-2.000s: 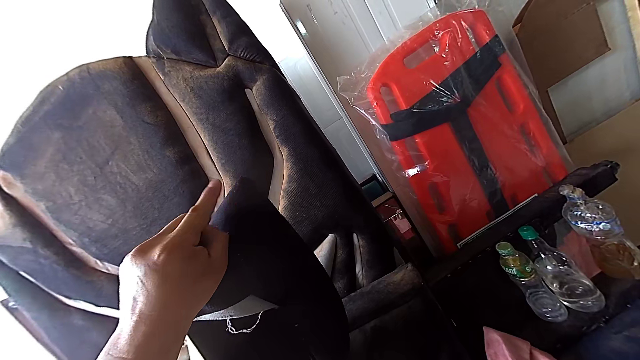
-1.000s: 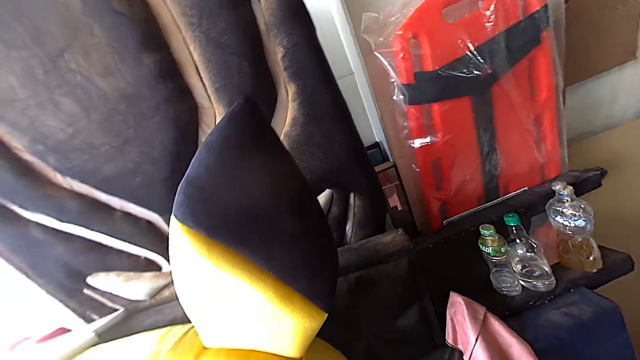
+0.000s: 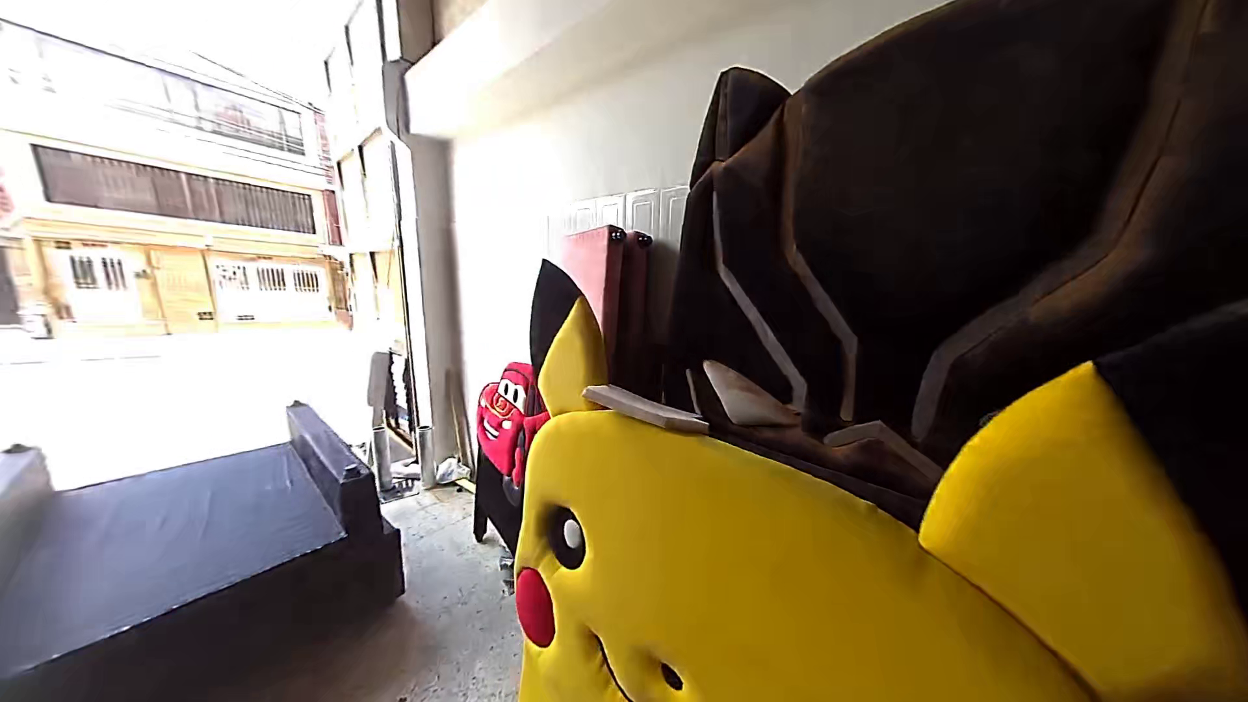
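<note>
Neither of my hands shows in the head view. Close in front stands a large yellow padded headboard shaped like a Pikachu face (image 3: 741, 546), with one eye, a red cheek and part of the mouth visible. Its black-tipped ears (image 3: 575, 361) rise at both ends. A pale flat strip (image 3: 645, 408) lies on its top edge. Behind it leans a big dark upholstered panel (image 3: 936, 214) with brown and grey bands.
A red cartoon-car cushioned piece (image 3: 505, 419) stands beyond the headboard, near reddish padded panels (image 3: 593, 283). At left is a low dark bed base (image 3: 185, 536) on the concrete floor (image 3: 453, 575), beside a wide opening onto a street.
The view has swung far to the left. The hand that pointed at the dark panel two seconds ago is out of view, as are the red board and the bottles.
</note>
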